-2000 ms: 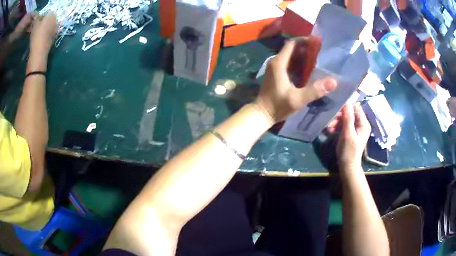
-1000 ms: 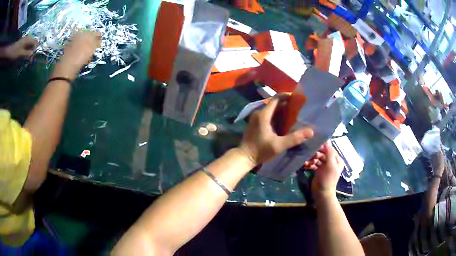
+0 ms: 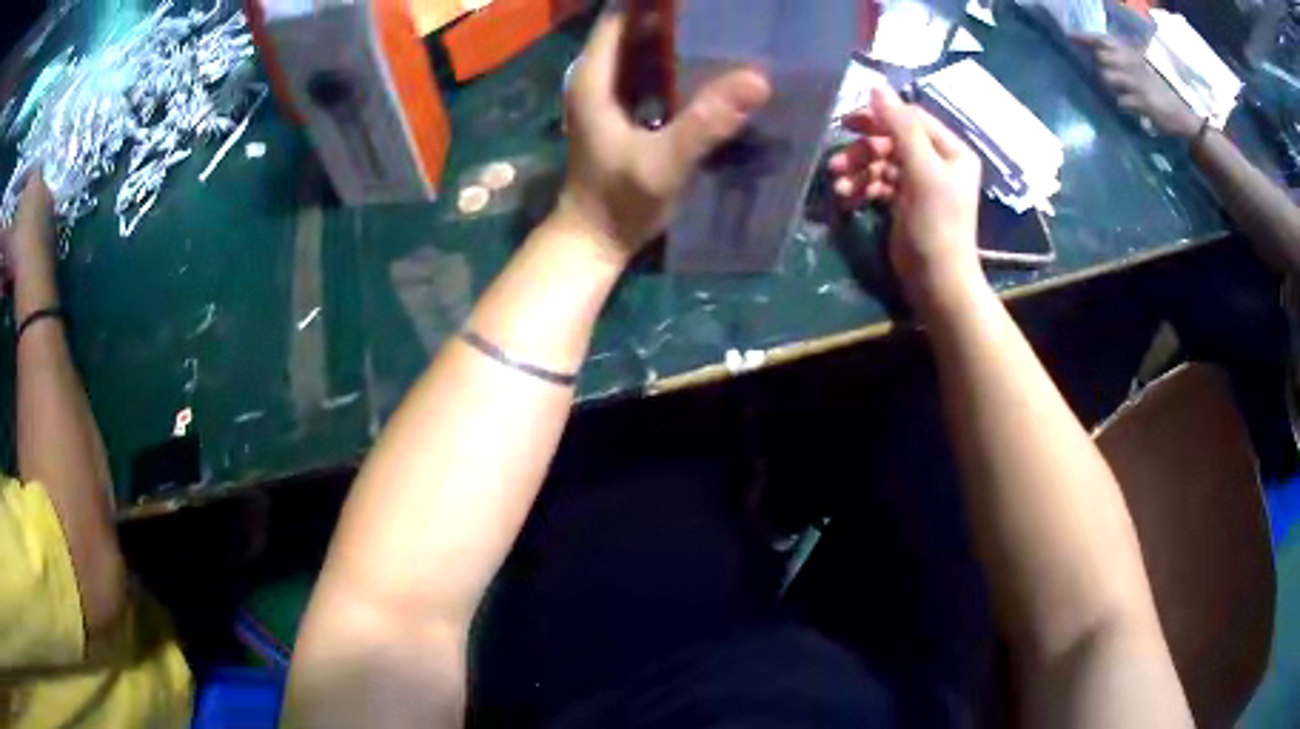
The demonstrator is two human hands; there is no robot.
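Observation:
My left hand (image 3: 635, 157) grips an orange-and-white carton (image 3: 749, 171) around its side, thumb on the printed face. The carton stands upright at or just above the green table; its top is cut off by the upper edge. My right hand (image 3: 912, 178) is just right of the carton, fingers loosely curled and apart, with nothing visible in it. A stack of white leaflets (image 3: 991, 128) lies to the right of my right hand, beside a smartphone (image 3: 1015, 235).
Another carton (image 3: 357, 121) stands upright left of my left hand. Two coin-like pieces (image 3: 486, 185) lie between them. White stringy pieces (image 3: 136, 107) are heaped at the far left by a person in yellow (image 3: 57, 570). Another person's hand (image 3: 1141, 86) reaches in at the upper right.
The view has shifted, so the table appears higher and the orange carton heap is mostly out of view. My left hand still holds its carton, now more upright; my right hand is farther from it.

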